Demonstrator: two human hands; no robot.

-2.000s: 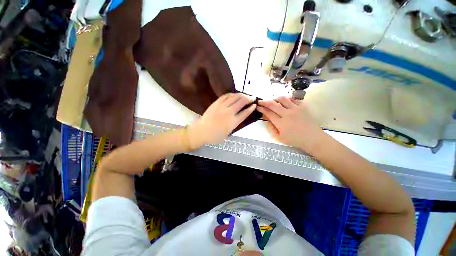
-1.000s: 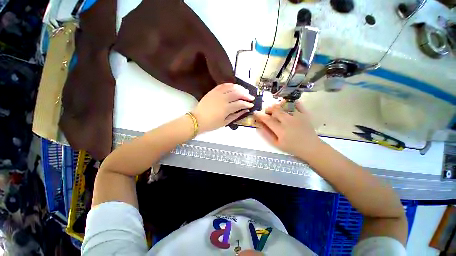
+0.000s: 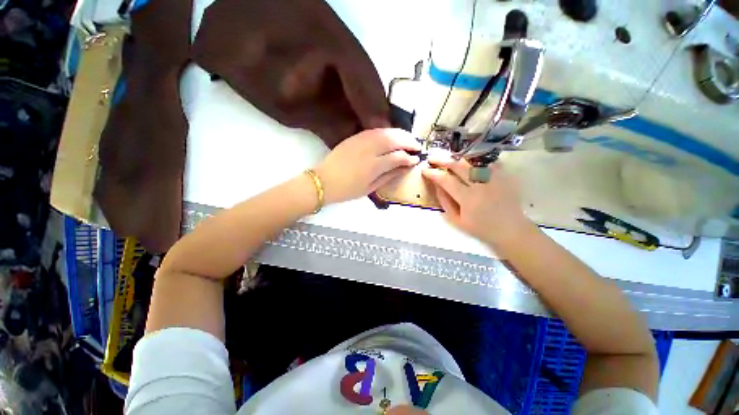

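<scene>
A dark brown cut panel (image 3: 284,69) lies on the white table and runs to the machine bed. A small dark piece (image 3: 401,117) shows at its edge beside my fingers. My left hand (image 3: 369,162) lies on the panel's end, fingertips pressing the cloth near the needle. My right hand (image 3: 474,194) is just right of it, fingertips close together at the presser foot (image 3: 442,139) and on the same small dark bit of cloth. The fingers hide most of that cloth and the needle point.
The white sewing machine head (image 3: 648,105) fills the right. Yellow and black snips (image 3: 620,228) lie on the bed. Another brown panel (image 3: 146,154) hangs over the table's left end on cardboard (image 3: 77,138). A blue crate (image 3: 85,275) and yellow crate rim (image 3: 120,316) are below left.
The view has shifted. The black strip seen between my hands a second ago is now mostly hidden under my left fingers at the presser foot. My fingertips are closer together.
</scene>
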